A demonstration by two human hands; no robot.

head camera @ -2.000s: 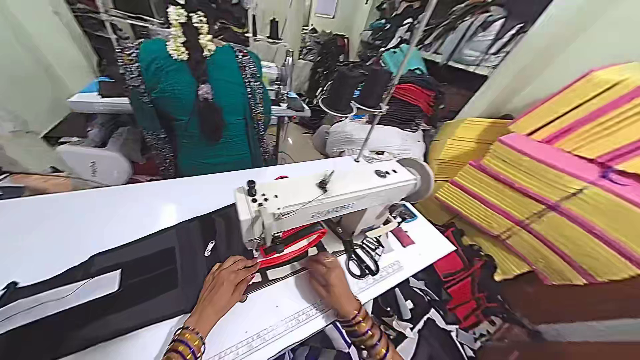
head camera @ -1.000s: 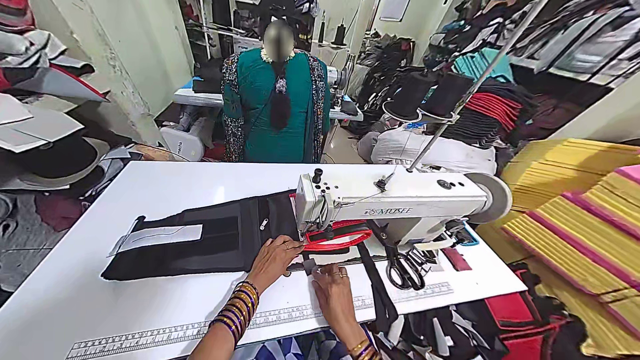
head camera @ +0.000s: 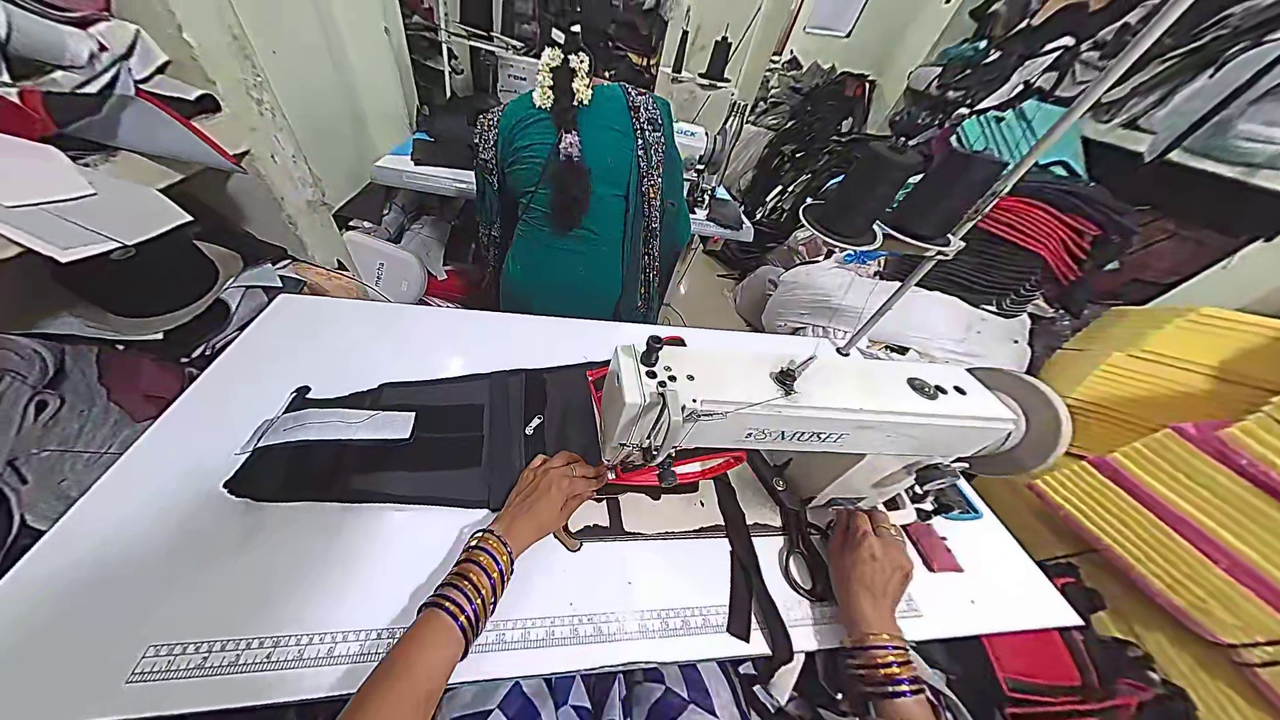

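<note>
A white sewing machine stands on the white tabletop, with black fabric and its red-edged part under its needle area. My left hand lies on the fabric edge just left of the presser foot; the fingertips press on the cloth. On the fabric are a pale strip and a small zipper pull. My right hand is at the base of the machine's pillar, right of the black-handled scissors; its fingertips are partly hidden. A black fabric strip hangs over the table's front edge.
A ruler runs along the front of the tabletop. Black thread cones stand behind the machine. Yellow and pink stacks are at right, cloth pieces at left. A person sits beyond the table.
My right hand has moved right, from beside the needle area to the machine's pillar beyond the scissors. My left hand remains on the fabric near the presser foot. The view has shifted.
</note>
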